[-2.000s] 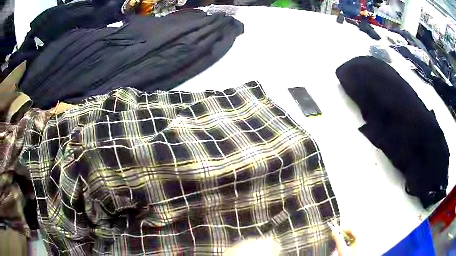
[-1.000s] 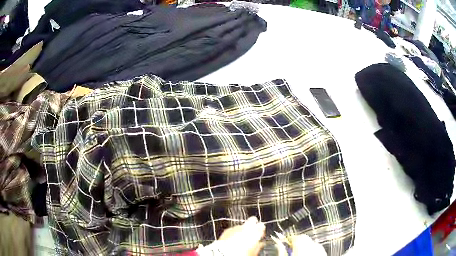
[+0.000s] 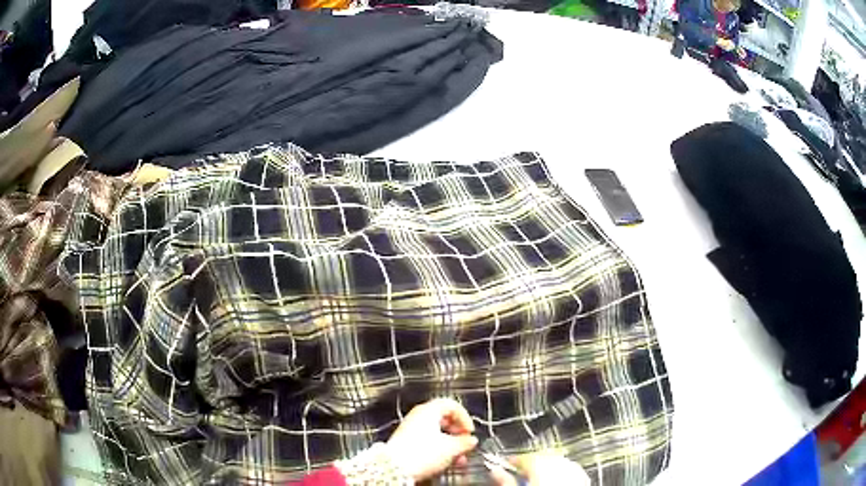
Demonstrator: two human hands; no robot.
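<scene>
A black plaid garment (image 3: 380, 294) with white and yellowish check lines lies spread in front of me. My left hand (image 3: 437, 439) is low in the view over the plaid cloth, thumb and forefinger curled close together; whether a thread or a bit of cloth is between them cannot be seen. A beaded white cuff and a red sleeve show at its wrist. My right hand (image 3: 551, 471) is just right of it, partly cut off by the lower edge. It holds small metal thread snips (image 3: 496, 462), with the points towards my left hand.
A large black garment pile (image 3: 285, 81) lies at the back left. Brown plaid garments (image 3: 33, 256) with tan cloth lie at the left edge. A mobile phone (image 3: 613, 196) and a folded black garment (image 3: 774, 242) lie on the white table (image 3: 560, 104). A person (image 3: 712, 27) shows far back right.
Since one second ago, my left hand has moved slightly left and up, its fingers curled. My right hand has moved slightly down and left with the snips. The garment lies nearly the same.
</scene>
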